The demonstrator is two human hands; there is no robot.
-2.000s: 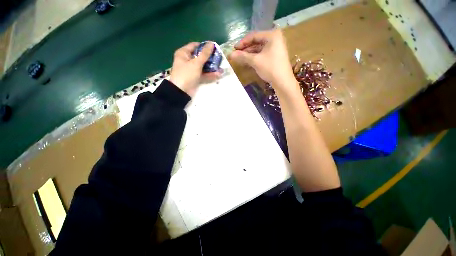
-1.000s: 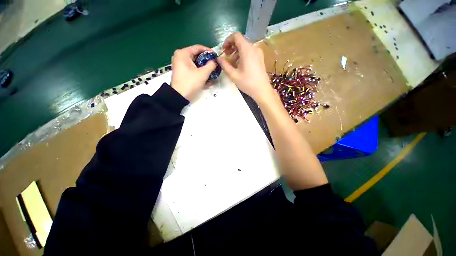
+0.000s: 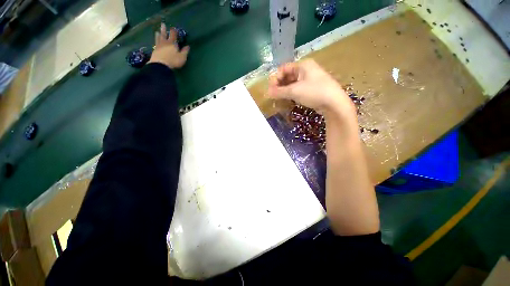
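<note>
My left hand (image 3: 169,51) is over the green belt (image 3: 223,47), its fingers spread at a dark-blue round unit (image 3: 180,36); I see no firm grip. A second unit (image 3: 137,57) lies close to the hand's left side. My right hand (image 3: 305,86) is in the air past the far right corner of the white board (image 3: 240,173), fingers curled in. Its fingertips are blurred, and I cannot tell if they pinch anything. The red-black component pile (image 3: 307,124) lies partly behind my right wrist, beside a dark purplish sheet (image 3: 310,162).
More blue units (image 3: 87,67) are spaced along the belt. A pale metal upright (image 3: 283,33) stands ahead. Small black bits (image 3: 196,104) line the board's far edge. A white scrap (image 3: 395,75) is on the cardboard (image 3: 425,106). A blue bin (image 3: 430,167) is below right.
My left hand has moved from above the board out over the belt, away from my right hand. It held a blue unit before. More units show on the belt.
</note>
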